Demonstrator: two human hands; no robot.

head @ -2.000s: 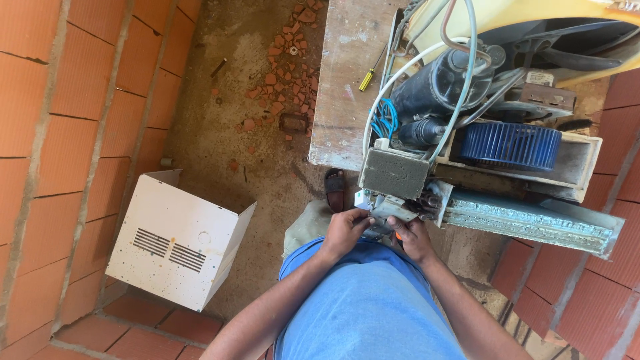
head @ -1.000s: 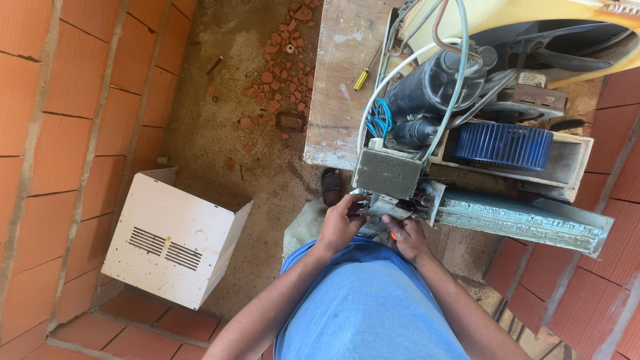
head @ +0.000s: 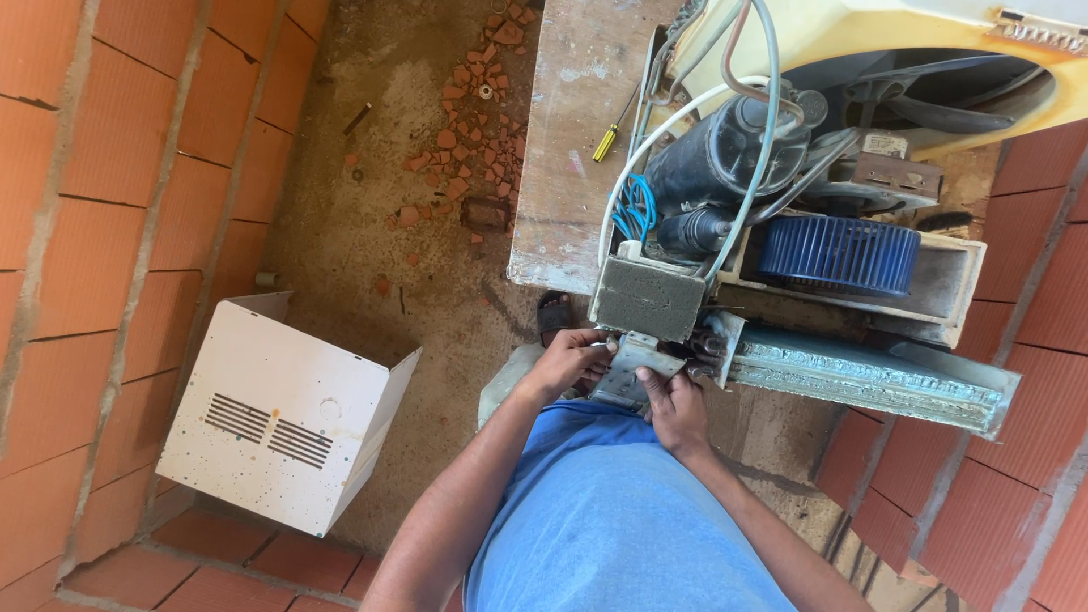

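Both hands are at a small metal plate [head: 633, 371] with holes, at the near edge of an opened air conditioner. My left hand [head: 571, 364] pinches at the plate's left upper side; what lies between its fingertips is too small to tell. My right hand [head: 677, 410] grips the plate's right side, thumb on top. Just beyond them is a grey foam-covered block [head: 648, 297]. To the right extends the finned coil [head: 867, 378], with the blue blower wheel [head: 837, 255] behind it. A black compressor [head: 722, 153], a blue wire bundle [head: 636, 208] and bent tubes stand farther back.
A yellow-handled screwdriver [head: 606, 143] lies on the worn wooden table [head: 565, 170]. The white metal casing [head: 263, 416] with slots rests on the floor at left. Broken brick pieces [head: 476, 127] are scattered on the floor. Brick walls [head: 102, 212] stand on both sides; a sandalled foot [head: 554, 316] shows below.
The metal plate shows more fully between the hands, and its face is now turned up toward the view. My right hand's thumb now lies on it.
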